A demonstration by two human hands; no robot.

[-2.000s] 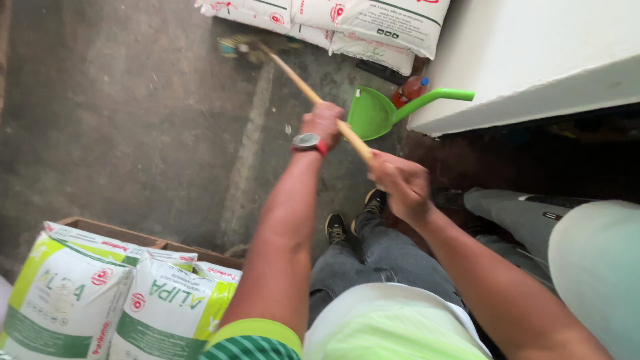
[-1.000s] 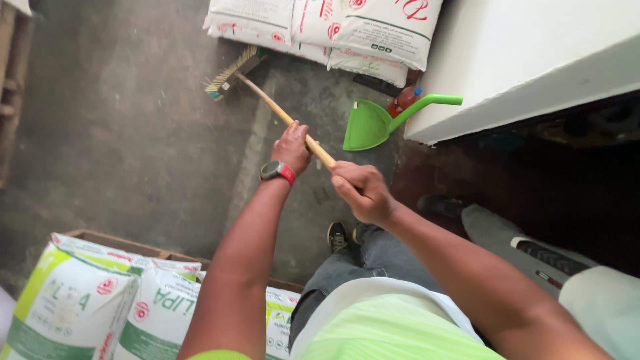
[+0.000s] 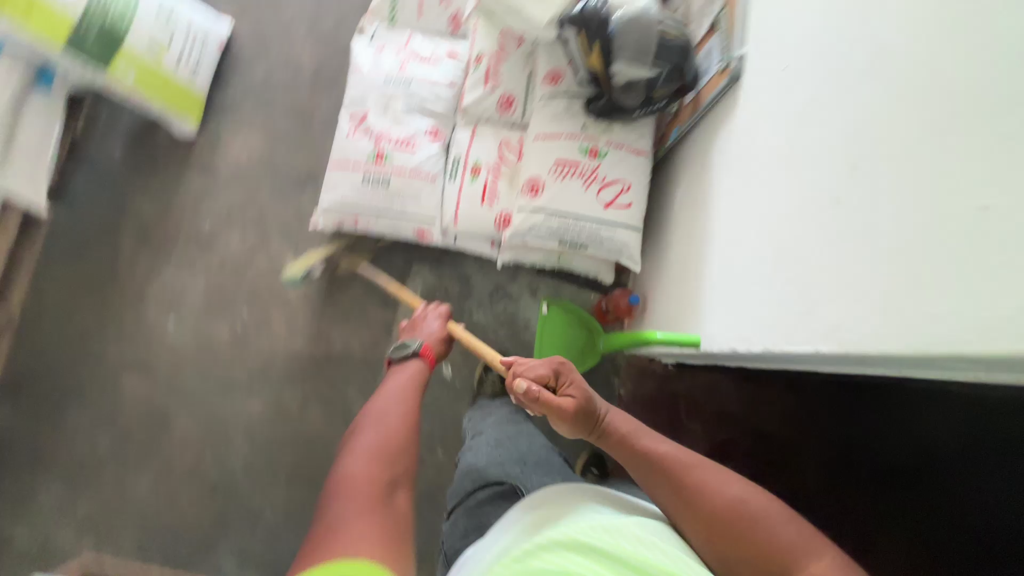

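Both my hands grip the wooden handle of a broom [image 3: 478, 347]. My left hand [image 3: 428, 328], with a watch on a red band at the wrist, holds the handle about midway along its visible length. My right hand [image 3: 552, 392] is closed around its near end. The blurred broom head [image 3: 314, 260] is on the floor, beside the lower edge of the stacked white sacks [image 3: 392, 144]. A green dustpan [image 3: 566, 332] lies just beyond my right hand, its handle pointing right toward the white wall.
A bottle of reddish liquid [image 3: 616, 307] with a blue cap lies by the dustpan. A black plastic bag [image 3: 628, 60] rests on the sacks. Green and white sacks [image 3: 152, 48] stand at the upper left, near a wooden pallet [image 3: 18, 272]. A white block or wall [image 3: 864, 184] bounds the right side.
The view has shifted a lot, showing more of the sack stack and the black bag. Both hands have stayed on the broom handle. The broom head is now close to the sacks' lower left edge.
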